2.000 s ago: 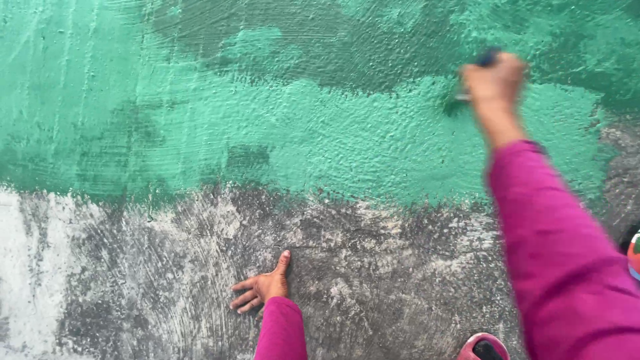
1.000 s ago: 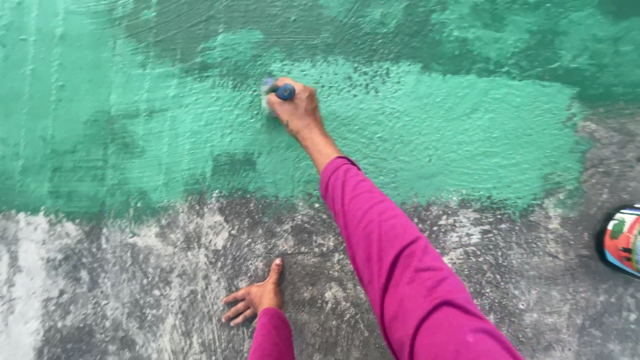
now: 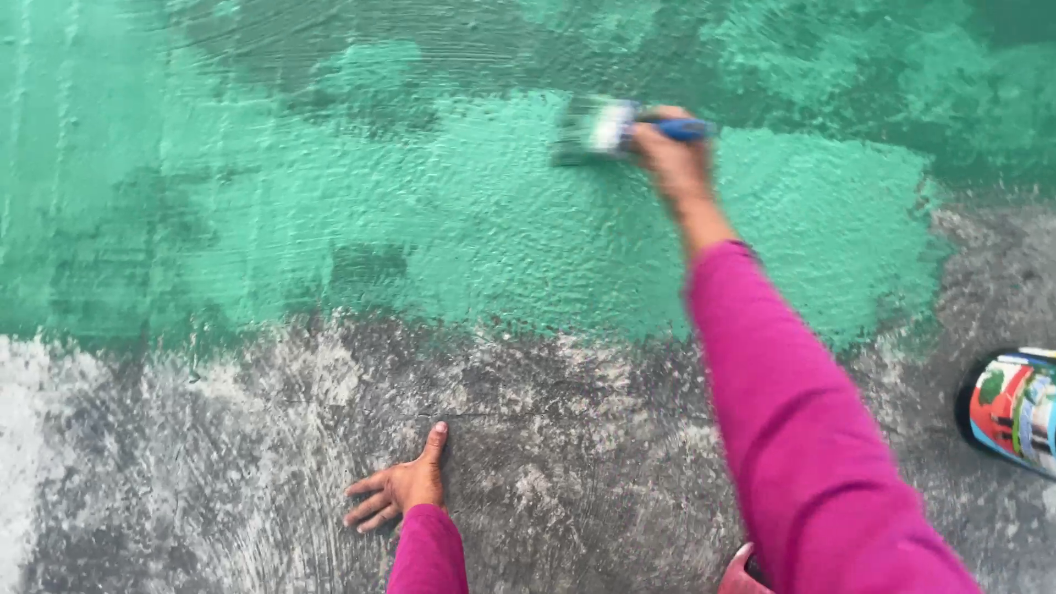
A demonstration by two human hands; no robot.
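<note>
My right hand [image 3: 678, 161] grips a wide paintbrush [image 3: 612, 126] with a blue handle and a pale ferrule. Its blurred, green-looking bristles point left, over the wet green paint [image 3: 528, 214] at the upper middle. Fingers spread, my left hand [image 3: 406, 485] rests on the bare grey concrete surface [image 3: 561, 487] below the painted band and holds nothing. Darker green patches show through the lighter coat at the left and along the top.
A paint can [image 3: 1019, 410] with a colourful printed label stands on the grey surface at the right edge. Part of a pink shoe [image 3: 742, 575] shows at the bottom, beside my right sleeve.
My right hand with the brush swept from the right to the left between the first two frames, and is now back toward the right. My left hand stays spread on the concrete.
</note>
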